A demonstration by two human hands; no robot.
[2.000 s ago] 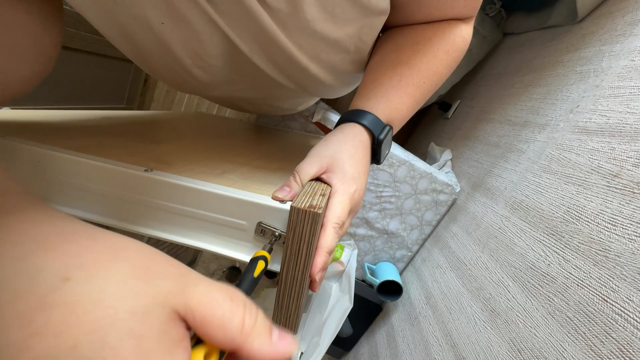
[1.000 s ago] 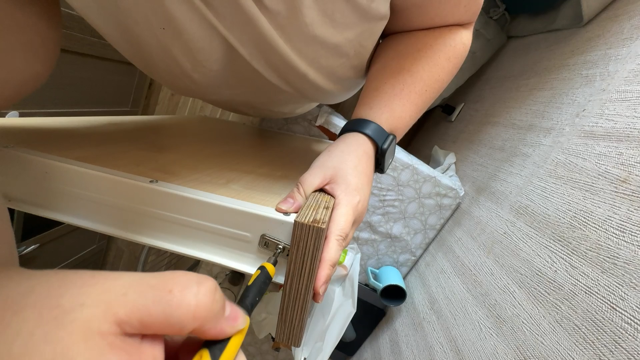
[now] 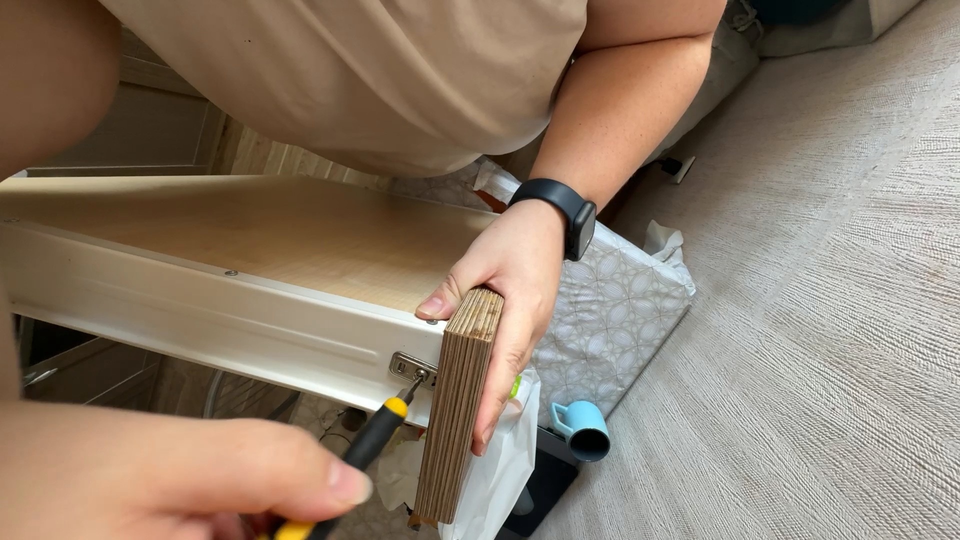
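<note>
My left hand [image 3: 517,270], wearing a dark watch, grips the striped, wood-look front panel [image 3: 463,405] of a drawer, its thumb on the inner side and its fingers over the outer face. My right hand [image 3: 247,480], large at the lower left, holds a black and yellow screwdriver [image 3: 367,439]. The screwdriver's tip meets a screw in a small metal fitting [image 3: 411,369], set in the white metal drawer side [image 3: 300,337] beside the panel. A pale wood-look drawer bottom [image 3: 300,240] stretches left. Part of the screwdriver handle is hidden by my right hand.
A light blue mug [image 3: 585,429] lies tilted right of the panel, near a dark object [image 3: 551,480]. A white plastic bag [image 3: 506,457] hangs behind the panel. Farther back is a patterned covered surface [image 3: 615,322], with textured grey fabric [image 3: 810,337] along the right.
My right thumb has moved left from beside the lower end of the panel and now lies by the screwdriver handle. My left hand has stayed on the panel.
</note>
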